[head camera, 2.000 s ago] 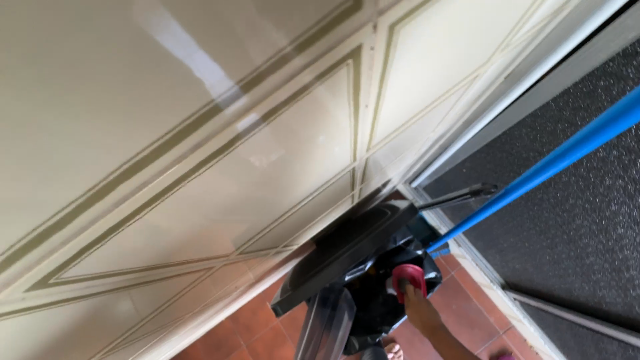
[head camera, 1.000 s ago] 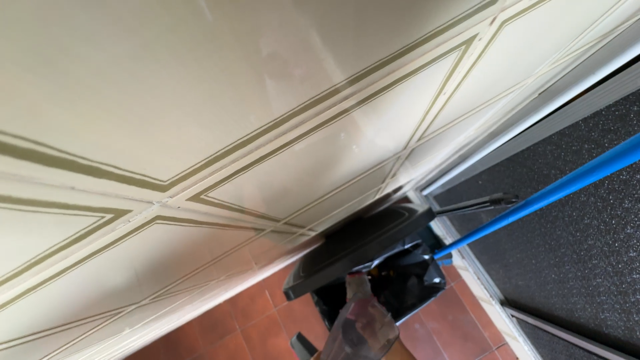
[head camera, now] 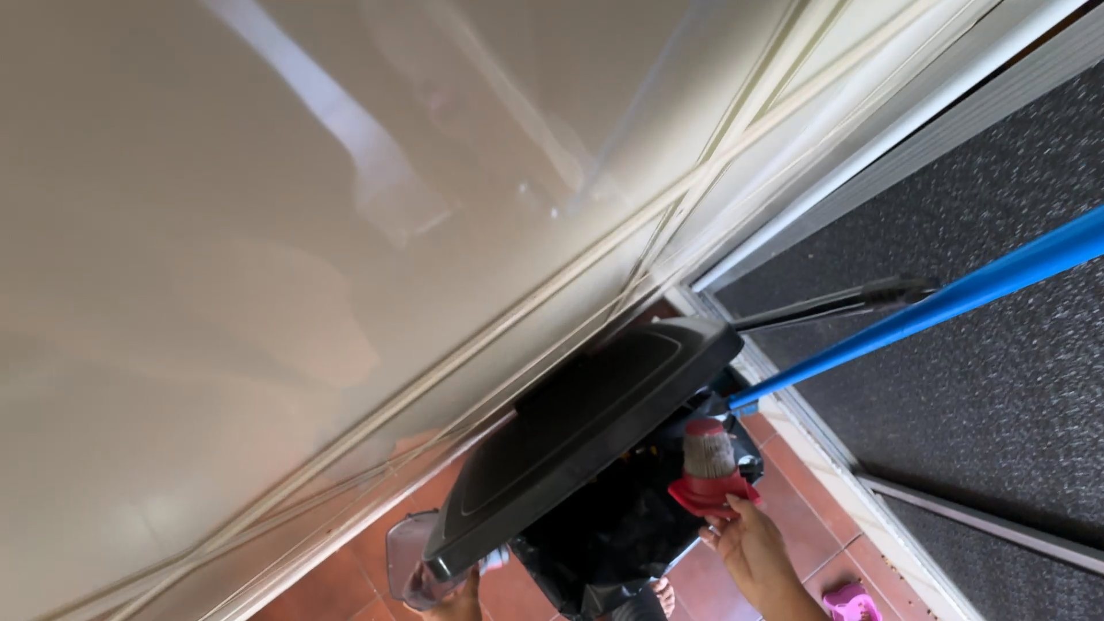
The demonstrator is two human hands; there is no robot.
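My right hand (head camera: 752, 548) holds a red-rimmed, pleated vacuum filter (head camera: 710, 461), its grey, dusty cone pointing up, over the right side of an open bin lined with a black bag (head camera: 604, 526). The bin's black lid (head camera: 586, 431) stands raised against the wall. Left of the bin, my left hand (head camera: 457, 599) is around a clear plastic dust container (head camera: 414, 556), partly hidden behind the lid's corner.
A blue pole (head camera: 914, 319) slants from the right edge down to the bin's far corner, beside a black handle (head camera: 828, 306). Glossy tiled wall (head camera: 259, 302) fills the left; a framed dark textured panel (head camera: 949, 388) stands right. A pink shoe (head camera: 852, 604) is on the terracotta floor (head camera: 690, 586).
The clear container, over the bin a second ago, is now left of it. The red filter, which was over the bin two seconds ago, is again in view above it, in my right hand.
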